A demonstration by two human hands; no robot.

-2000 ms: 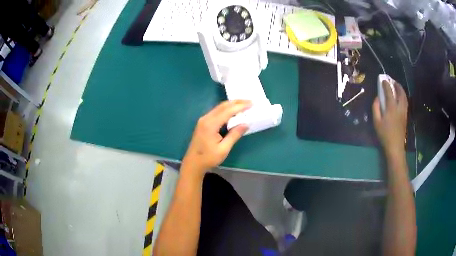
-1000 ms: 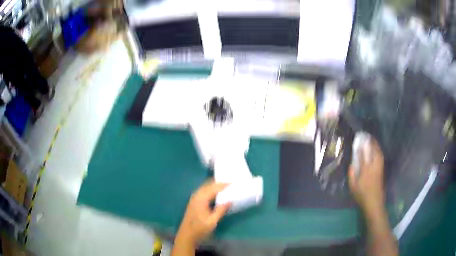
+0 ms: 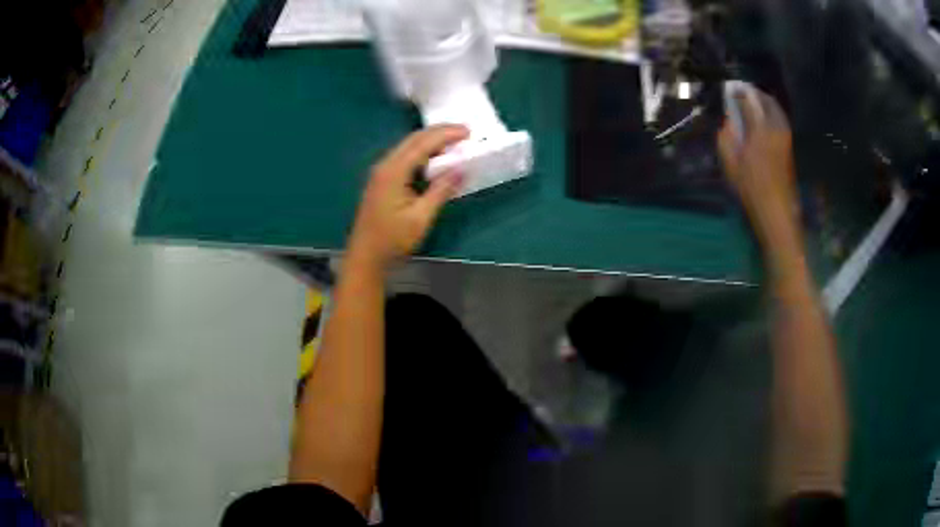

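The white security camera (image 3: 438,51) lies on the green bench mat, its head cut off by the top edge of the view and blurred. My left hand (image 3: 407,190) grips its mounting base (image 3: 490,163), thumb on the near side and fingers over the top. My right hand (image 3: 758,149) rests over the white computer mouse (image 3: 734,100) on the black mouse pad (image 3: 639,154). The mouse is mostly covered by my fingers.
A white keyboard (image 3: 320,23) lies at the back, with a yellow tape roll (image 3: 588,31) at its right end. Small white sticks (image 3: 678,126) lie on the pad. A white strip (image 3: 866,252) hangs at the right. My legs are below the bench edge.
The view swung up to show the monitor, then back down, so the camera head is now cut off. Both hands keep their holds on the camera base and mouse.
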